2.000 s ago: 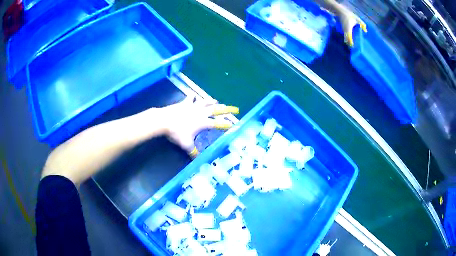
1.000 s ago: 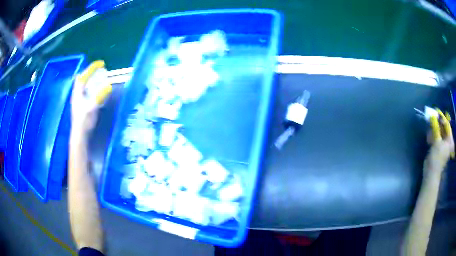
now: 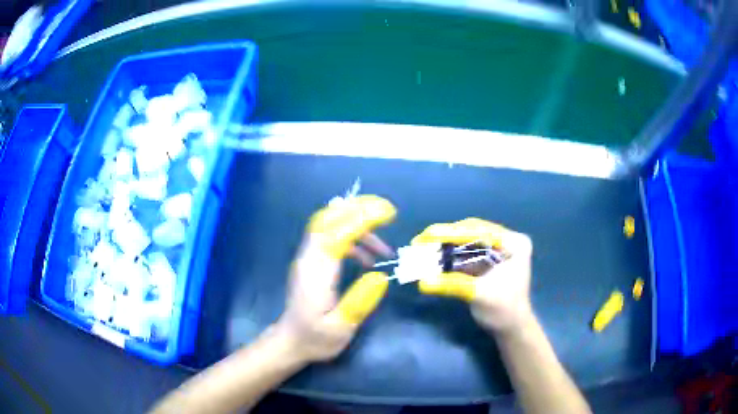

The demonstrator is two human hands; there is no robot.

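My right hand (image 3: 498, 279), with yellow finger cots, holds a wired module (image 3: 421, 264) between thumb and fingers. Its white block faces left, with a dark part and pale leads under the fingers on the right. Thin leads stick out of its left end. My left hand (image 3: 320, 279), also with yellow cots, is just left of it with thumb and fingers apart; the thumb tip is close to those leads, and contact is unclear. Thin pale leads (image 3: 353, 191) show behind my left fingertips; what they belong to is mostly hidden.
A blue tray (image 3: 212, 212) full of white parts stands at left, beside another blue tray (image 3: 28, 202). Loose yellow finger cots (image 3: 608, 311) lie on the dark bench at right, near a blue bin (image 3: 704, 259). A pale rail (image 3: 421, 145) separates the bench from the green belt (image 3: 388, 73).
The view has swung to the right, so the filled tray sits farther left. My hands, wide apart before, are now close together mid-bench, the right one holding a module.
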